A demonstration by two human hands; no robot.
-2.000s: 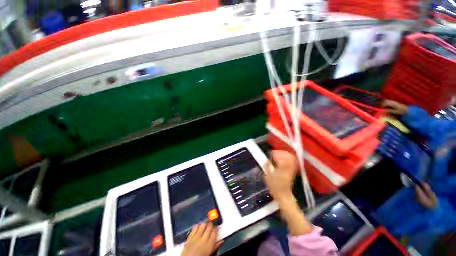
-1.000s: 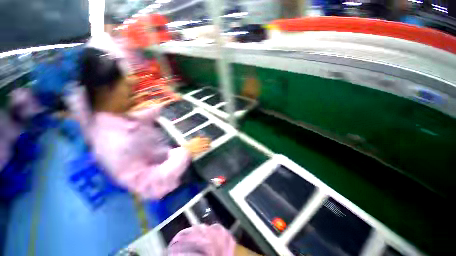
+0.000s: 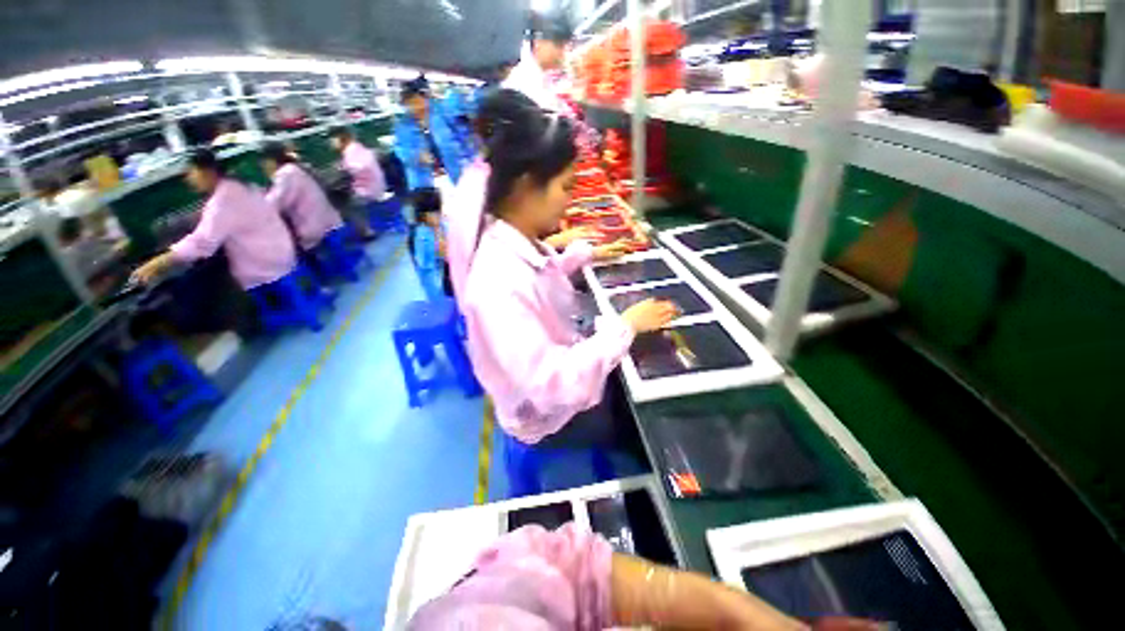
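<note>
A white foam tray [image 3: 790, 528] is cut off by the bottom edge at lower right, with a black tablet [image 3: 851, 579] in it showing small white text. My left forearm in a pink sleeve reaches across the bottom towards this tray. My left hand [image 3: 851, 624] is blurred and mostly cut off at the bottom edge; its fingers cannot be made out. My right hand is out of the picture. Another black tablet [image 3: 740, 446] with an orange square near its lower left corner lies on the green surface beyond the tray.
A lower white tray [image 3: 426, 555] holds dark tablets left of the bench. A neighbour in pink [image 3: 531, 321] touches a tablet in another white tray [image 3: 728, 376]. A pale post [image 3: 814, 185] rises beside the bench. Blue stools [image 3: 432, 351] and other workers are at left.
The view has swung left along the line, bringing the neighbour and the aisle to the middle. My left forearm now stretches further right across the bottom; my right hand has left the picture.
</note>
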